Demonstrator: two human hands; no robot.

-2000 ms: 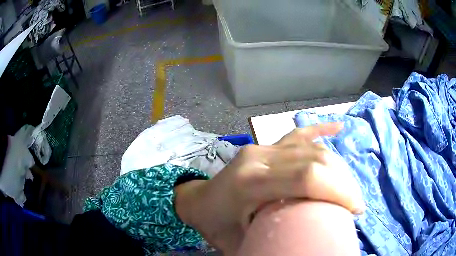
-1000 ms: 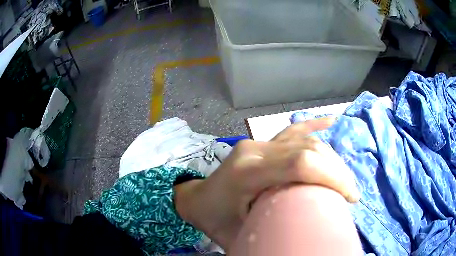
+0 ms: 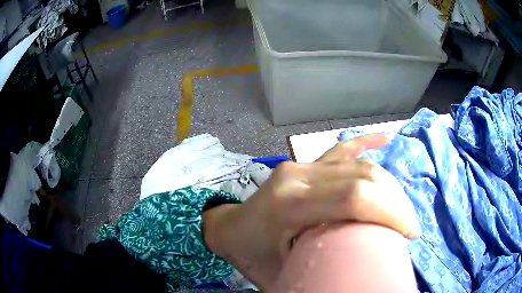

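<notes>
My left hand comes in from the left in a green and white patterned sleeve. It is closed around a rounded, bare, pinkish part of a limb, seemingly an arm, close to the camera and cut off by the bottom edge. My right hand cannot be made out. Blue patterned denim cloth lies heaped and creased on a white-topped table, to the right of and behind my left hand. No tool shows.
A large pale grey bin stands beyond the table. White and light grey garments lie left of the table, beside a blue edge. The grey floor has yellow lines. A green crate with white cloth stands at far left.
The view shifts slightly. My left hand stays closed on the limb, with only a small movement. The cloth, garments and bin have not moved.
</notes>
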